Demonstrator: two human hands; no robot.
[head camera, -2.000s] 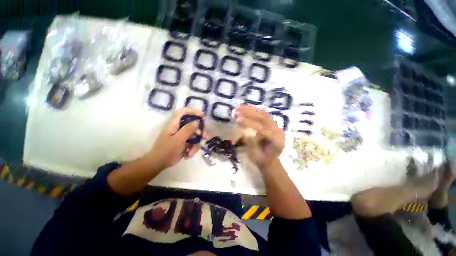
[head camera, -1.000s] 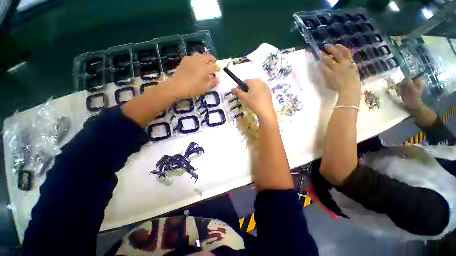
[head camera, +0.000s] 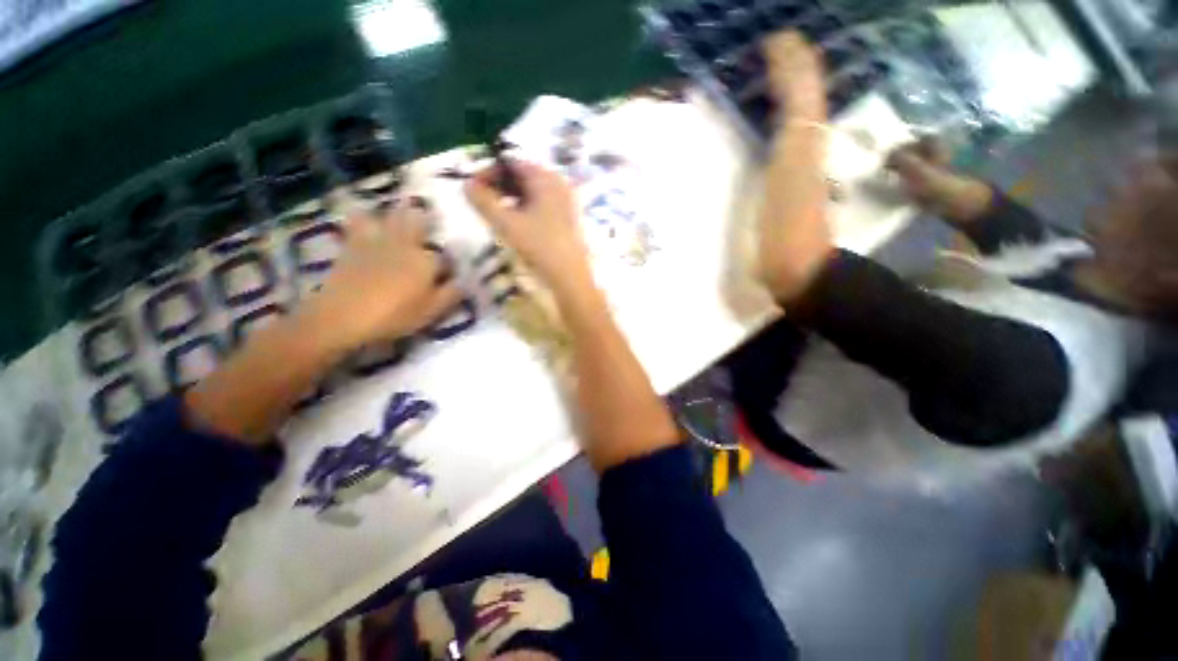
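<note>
Black square frames (head camera: 176, 310) lie in rows on the white bench, at left. My left hand (head camera: 394, 274) is over the right end of these rows; its fingers are blurred and any part in them is hidden. My right hand (head camera: 532, 213) is further right, near the bench's far edge, closed on a dark stick-like tool (head camera: 509, 171), which is blurred. A heap of small black clips (head camera: 366, 462) lies on the bench nearer to me. Short dark strips (head camera: 496, 276) and a pale pile of small parts (head camera: 537, 318) lie between my forearms.
A clear blister tray (head camera: 168, 196) with dark frames lies along the far edge. Bags of small parts (head camera: 623, 217) lie right of my right hand. A neighbouring person's hand (head camera: 795, 80) and forearm are over another tray (head camera: 723, 41). Crumpled bags (head camera: 29, 446) are at far left.
The view has swung right. My left hand has come back from the tray's right end to over the frame rows. My right hand has moved towards the far edge with the dark tool.
</note>
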